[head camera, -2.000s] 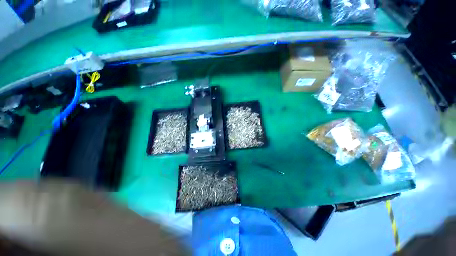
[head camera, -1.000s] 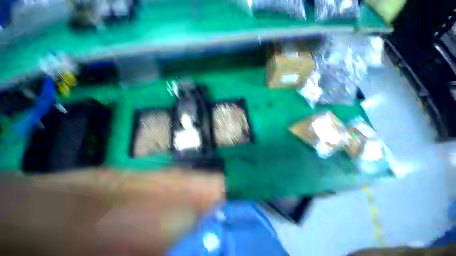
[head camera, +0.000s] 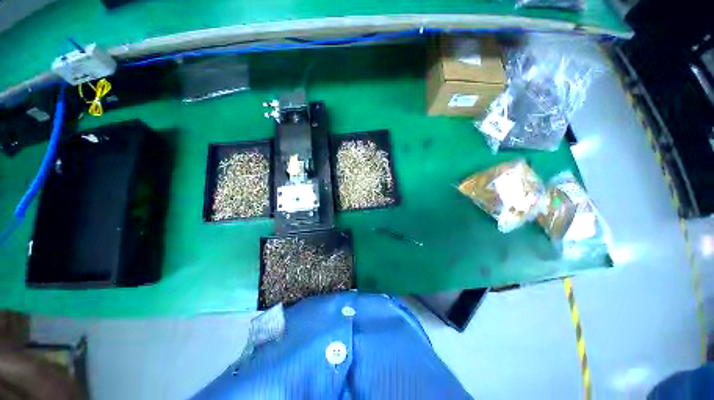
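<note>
A black bench fixture stands on the green mat, with a silver block and a small yellowish piece above it. Shallow black trays heaped with tiny metal parts flank it: the left tray and the right tray. A front tray of darker parts lies nearest my body, partly covered by my blue smock. A brown blurred shape at the lower left corner, perhaps my left hand, is cut off; its fingers do not show. My right hand is out of the picture. No hand touches the fixture or trays.
A large black bin stands at left beside a blue cable. A thin dark tool lies right of the fixture. A cardboard box, a grey-parts bag and yellowish-brown parts bags are at right. A blue shape shows at the lower right edge.
The large brown hand or arm blur has withdrawn from over the front tray to the lower left corner. The brown shape at lower right is gone. The view has shifted; the fixture and trays look unmoved.
</note>
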